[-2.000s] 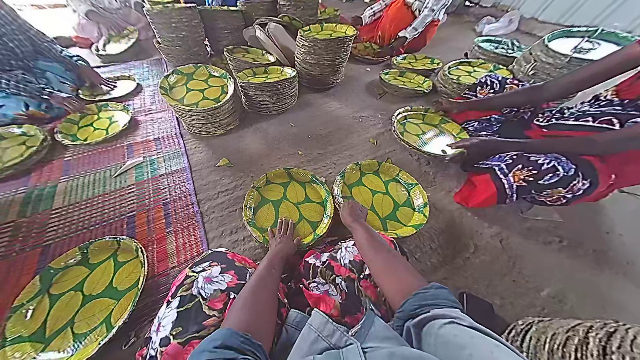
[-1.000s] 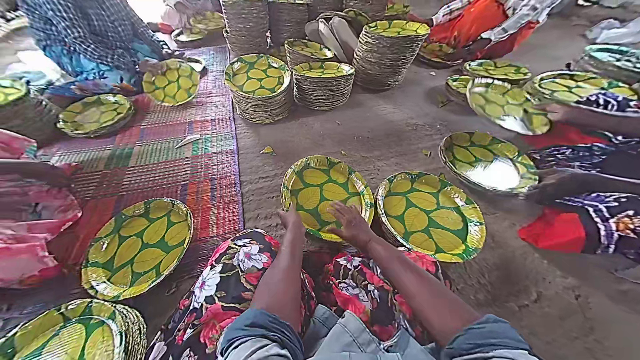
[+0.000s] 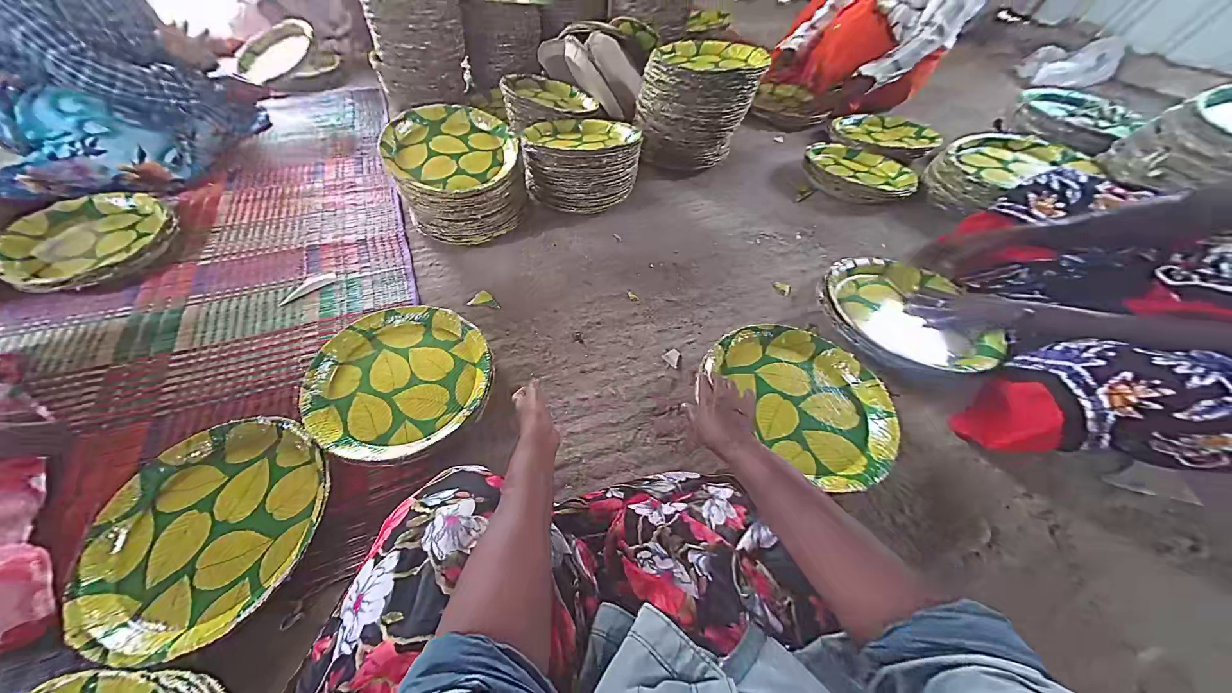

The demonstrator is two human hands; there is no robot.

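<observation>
Before me lie round plates with a green and yellow leaf pattern. My right hand (image 3: 724, 416) rests at the left rim of one leaf-patterned plate (image 3: 808, 409) on the ground; whether its fingers grip the rim cannot be told. My left hand (image 3: 535, 414) hovers above the ground with nothing seen in it, its fingers partly hidden by blur. Just left of it, apart from the hand, another leaf-patterned plate (image 3: 395, 383) lies at the mat's edge. A larger-looking leaf-patterned plate (image 3: 197, 541) lies nearer, at lower left.
A striped woven mat (image 3: 318, 226) covers the left side. Tall plate stacks (image 3: 462, 207) stand ahead, with lower stacks (image 3: 859, 178) at right. A person's arm (image 3: 1068, 322) reaches over a shiny plate (image 3: 910, 318) at right. Another person (image 3: 115, 106) sits at upper left. Small scraps dot the ground.
The plate that was between my hands now lies at the mat's edge, to the left. My hands have moved apart, the right one to the rim of the right plate.
</observation>
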